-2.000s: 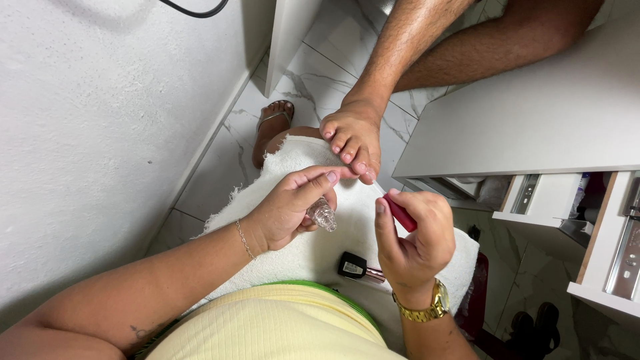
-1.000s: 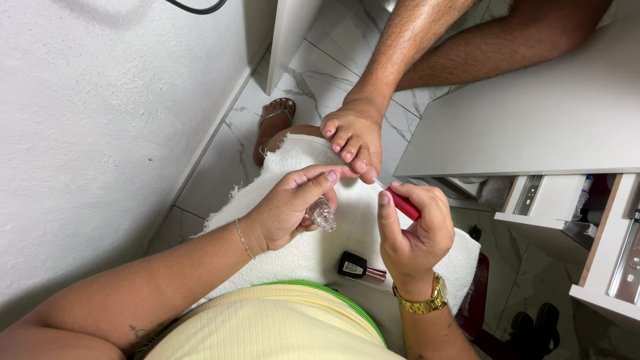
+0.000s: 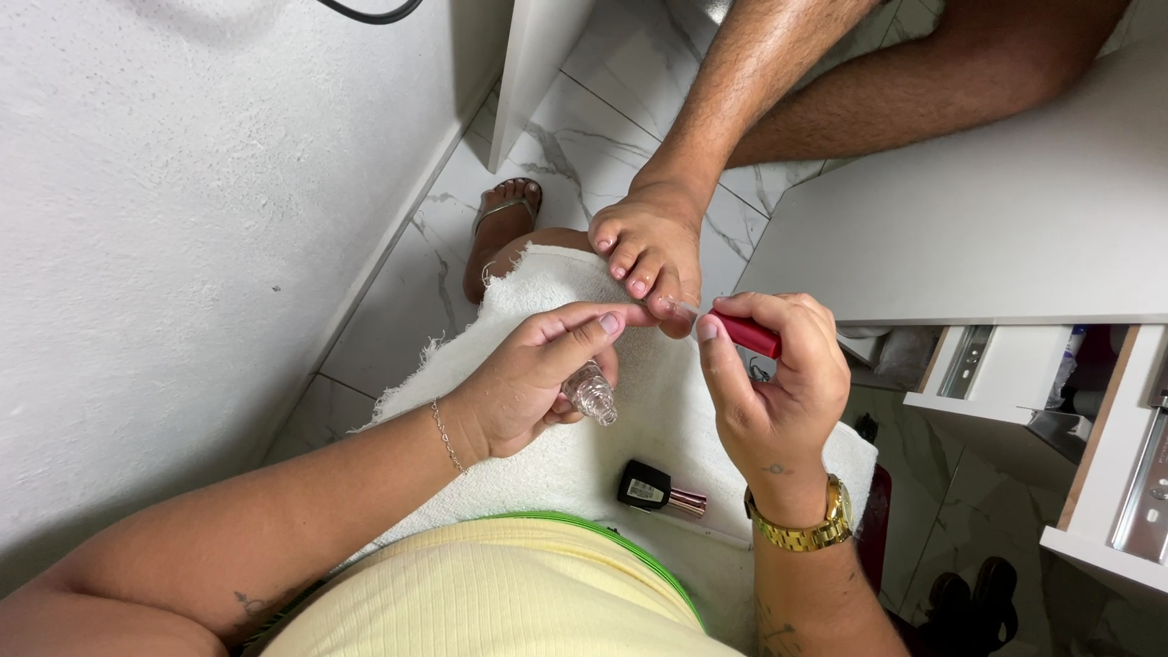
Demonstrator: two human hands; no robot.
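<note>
My left hand holds a clear glass nail polish bottle, uncapped and tilted, while its index finger touches the toes of another person's bare foot. Between the thumb and fingers of my right hand is the red cap of a nail polish brush. Its pale brush points left, at the nail of the big toe. The foot rests at the far edge of a white towel spread over my lap. A black nail polish bottle with a metallic pink cap lies on the towel below my hands.
A white cabinet with open drawers stands at the right. A textured white wall runs along the left. My sandalled foot is on the marble-patterned floor. Dark sandals lie at the lower right.
My right hand has turned slightly, and the brush now shows over the big toe. My left hand and the other person's foot have stayed in place.
</note>
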